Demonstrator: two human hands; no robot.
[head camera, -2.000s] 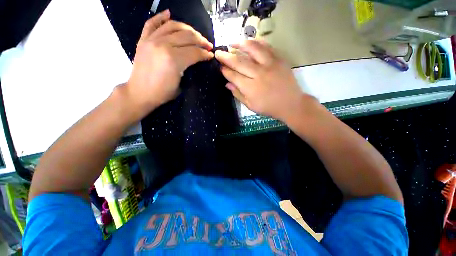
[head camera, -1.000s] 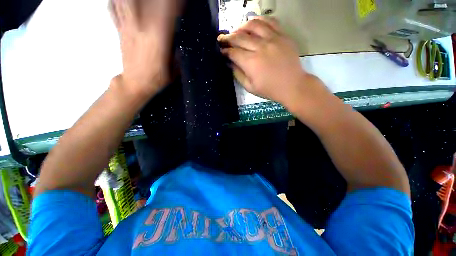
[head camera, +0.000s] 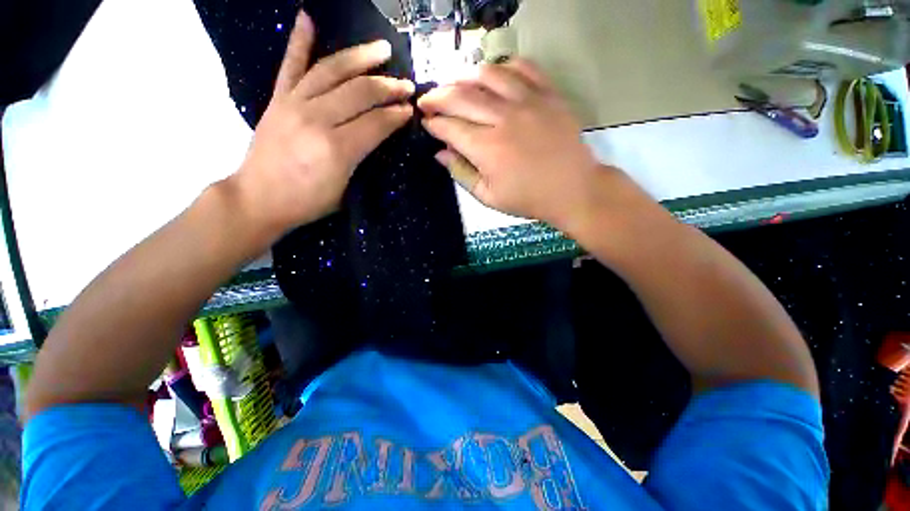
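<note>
A black fabric panel (head camera: 389, 235) runs from the top of the view over the table's front edge onto the lap. My left hand (head camera: 314, 135) lies on it with spread fingers, its thumb and index fingertips at the cloth's right edge. My right hand (head camera: 514, 140) meets them there, its fingertips pinching the same edge. The two hands' fingertips nearly touch. The presser foot and needle area (head camera: 434, 15) of the sewing machine is just above the fingertips. The exact fold between the fingers is too small to tell.
The beige machine bed (head camera: 619, 65) is at right. Purple-handled snips (head camera: 788, 118) and a yellow-green ring (head camera: 860, 120) lie farther right. The white table (head camera: 120, 170) has a green front edge. A lime green basket (head camera: 244, 384) is below left. More black cloth (head camera: 679, 329) hangs at right.
My left hand, blurred higher up the cloth a second ago, is back beside my right hand at the cloth's edge. The machine's needle parts show again at the top.
</note>
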